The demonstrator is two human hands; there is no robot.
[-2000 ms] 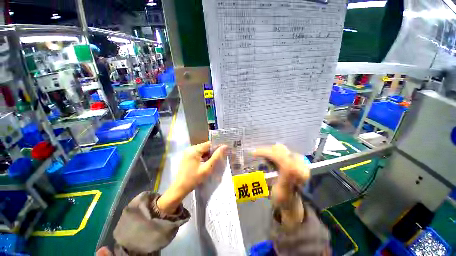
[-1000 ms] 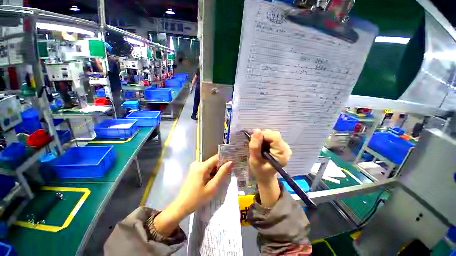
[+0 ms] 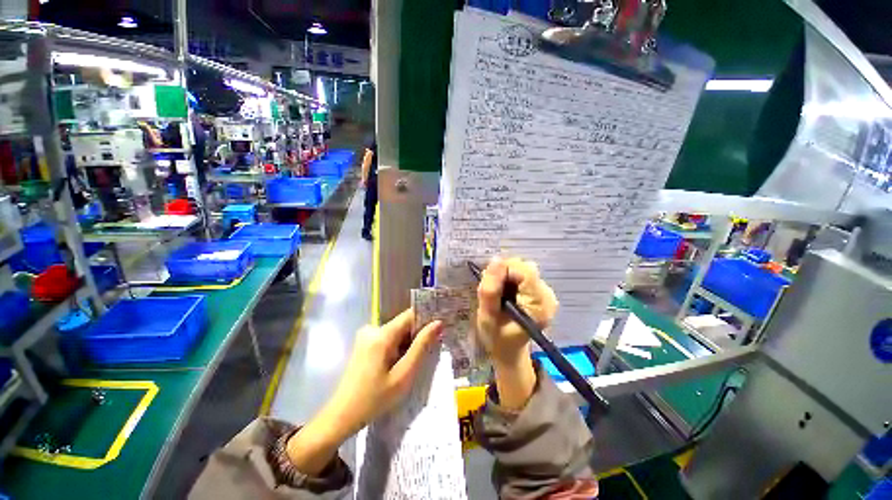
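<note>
The production record sheet [image 3: 562,186] is upright in front of me under the metal clip of a clipboard [image 3: 626,44], with handwriting in its upper rows. My left hand [image 3: 386,366] pinches a small printed label [image 3: 445,317] against the sheet's lower left part. Folded-over written sheets [image 3: 416,449] hang below that hand. My right hand [image 3: 511,308] is closed around a long black pen [image 3: 553,352], its tip at the sheet just above the label. The label's right edge is partly hidden by my right hand.
A metal post [image 3: 403,234] stands left of the sheet. Blue bins [image 3: 147,327] sit on a green bench [image 3: 196,391] at left. A person [image 3: 369,190] stands in the far aisle. A yellow sign [image 3: 471,405] is partly hidden behind my right wrist. A grey cabinet [image 3: 812,361] is at right.
Since two seconds ago, my right hand has come onto the sheet with the pen, and the clip has come into view. Over the last second, the view shifted slightly; both hands keep their holds.
</note>
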